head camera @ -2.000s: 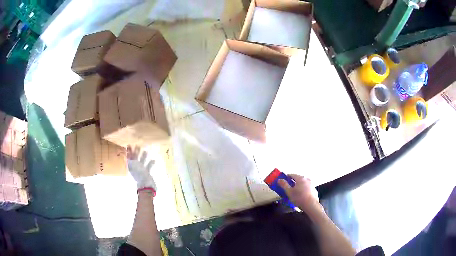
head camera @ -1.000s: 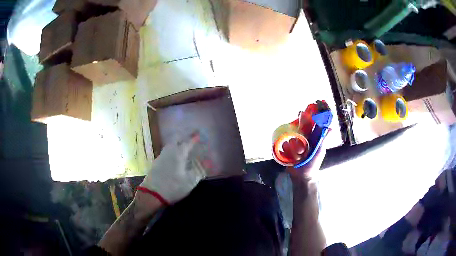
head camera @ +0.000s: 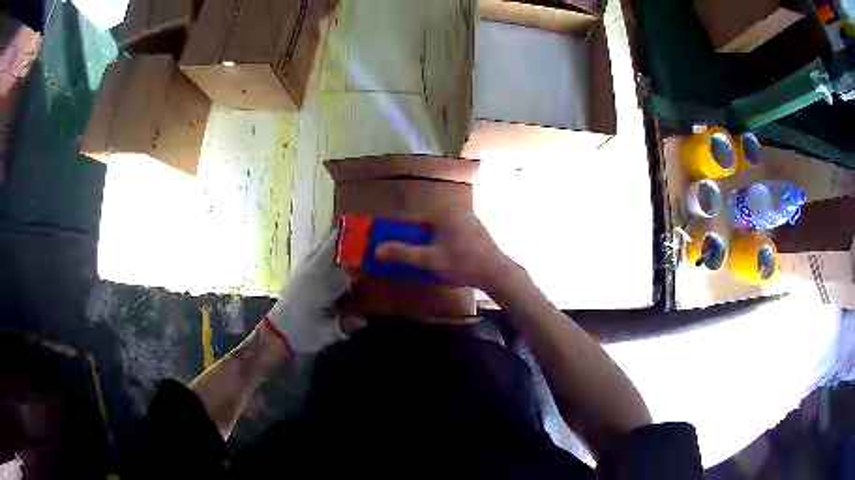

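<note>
A brown carton (head camera: 405,295) lies at the table's front edge against my body, its top covered by brown flaps and its far flap sticking out. My bare right hand (head camera: 459,248) is closed round the blue tape gun (head camera: 398,246), held across the carton with the orange-red head at its left edge. My left hand (head camera: 314,298), in a white knitted glove with a red cuff, holds the carton's left side; its fingertips are partly hidden. I cannot make out a tape strip.
Closed cartons (head camera: 147,112) stand at the back left. An open carton with a white inside (head camera: 532,80) stands at the back right. Yellow tape rolls (head camera: 708,153), a pale ring (head camera: 703,198) and a water bottle (head camera: 769,205) are on the right side board.
The front carton was open with my gloved hand inside; its flaps now cover the top. The tape gun has moved left onto it, and my left hand is at its left side.
</note>
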